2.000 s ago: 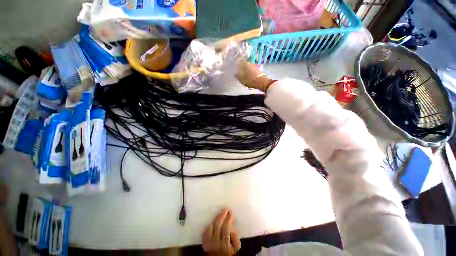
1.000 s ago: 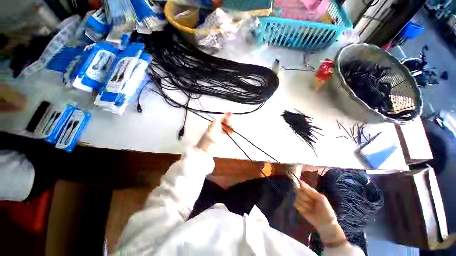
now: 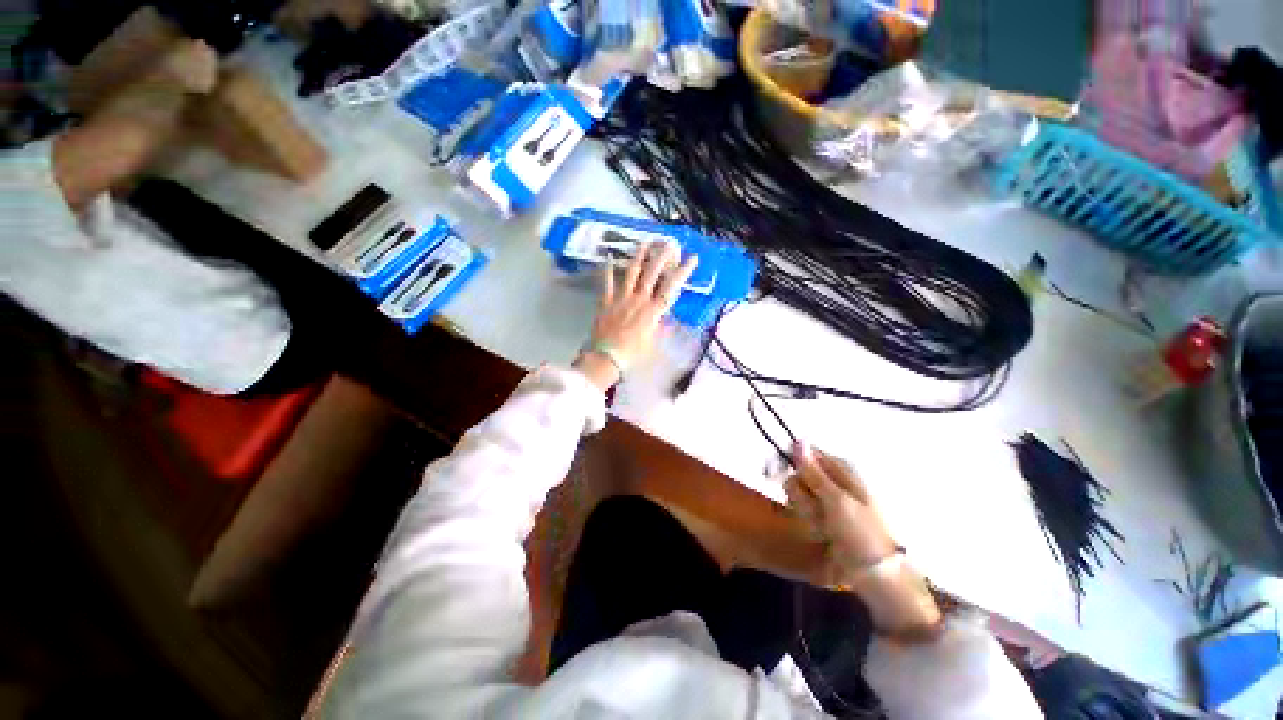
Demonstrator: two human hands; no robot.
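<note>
My left hand (image 3: 642, 303) lies over a blue-and-white retail pack (image 3: 720, 281) near the table's front, its fingers pressed on the pack's face. My right hand (image 3: 837, 509) is at the table's front edge, shut on a thin black USB cable (image 3: 767, 404). The cable runs from the fingers up toward the pack. A large black cable bundle (image 3: 901, 288) lies flat behind both hands. A small plug end (image 3: 685, 380) shows just below the pack.
More retail packs (image 3: 532, 148) are piled at back left; others (image 3: 422, 286) lie at the front edge. A yellow-rimmed basket (image 3: 788, 106), turquoise basket (image 3: 1126, 197) and round basket (image 3: 1252, 422) stand behind and right. Black ties (image 3: 1065, 506) lie right. Another person's arm (image 3: 155, 267) is left.
The view has swung left. My left hand has left the cable and moved onto a retail pack, now apart from the pile. My right hand has come up to the table edge with the cable.
</note>
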